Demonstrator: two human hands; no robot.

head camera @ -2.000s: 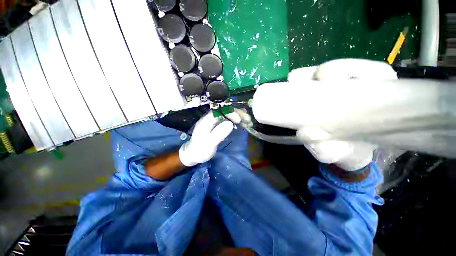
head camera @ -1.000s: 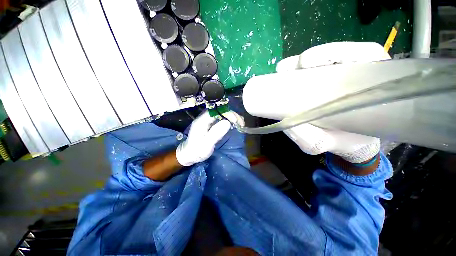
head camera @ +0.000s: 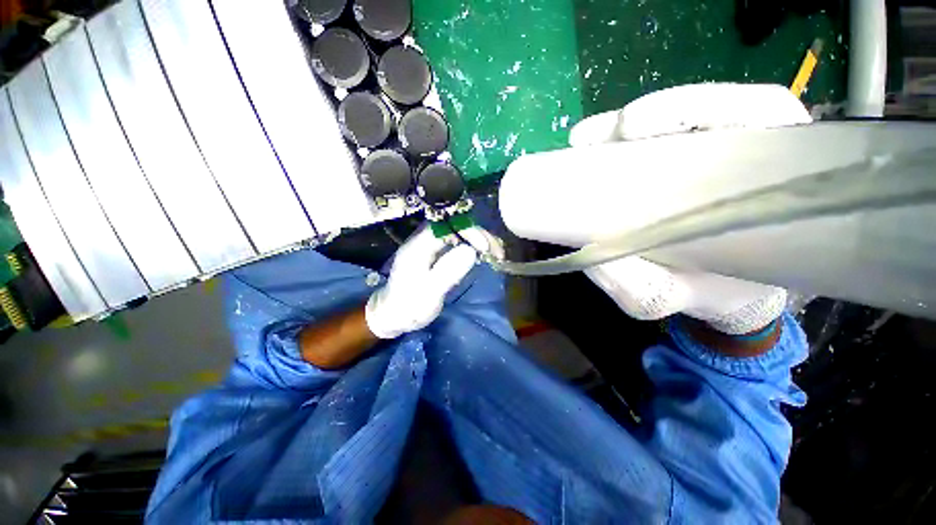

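Observation:
The circuit board assembly lies at upper left, with a wide pale heat sink block (head camera: 174, 144) and two rows of dark round capacitors (head camera: 404, 74). A small green daughter board (head camera: 453, 225) shows at its near corner. My left hand (head camera: 421, 282), white-gloved, has its fingertips closed on this small board. My right hand (head camera: 708, 111), white-gloved, is wrapped around the fat white glue dispenser (head camera: 636, 195), its rounded end pointing left, close to the corner. The nozzle is not clearly visible. A clear air hose (head camera: 636, 242) loops across the dispenser.
A green mat with white glue spots (head camera: 503, 82) lies behind the board's right side. A yellow tool or strip (head camera: 807, 70) and a pale vertical tube (head camera: 866, 62) are at upper right. Black slotted racks (head camera: 98, 492) stand at lower left.
The dispenser and my right hand are slightly higher in view than two seconds ago, and the hose now crosses in front of the dispenser. My left hand stays at the small green board.

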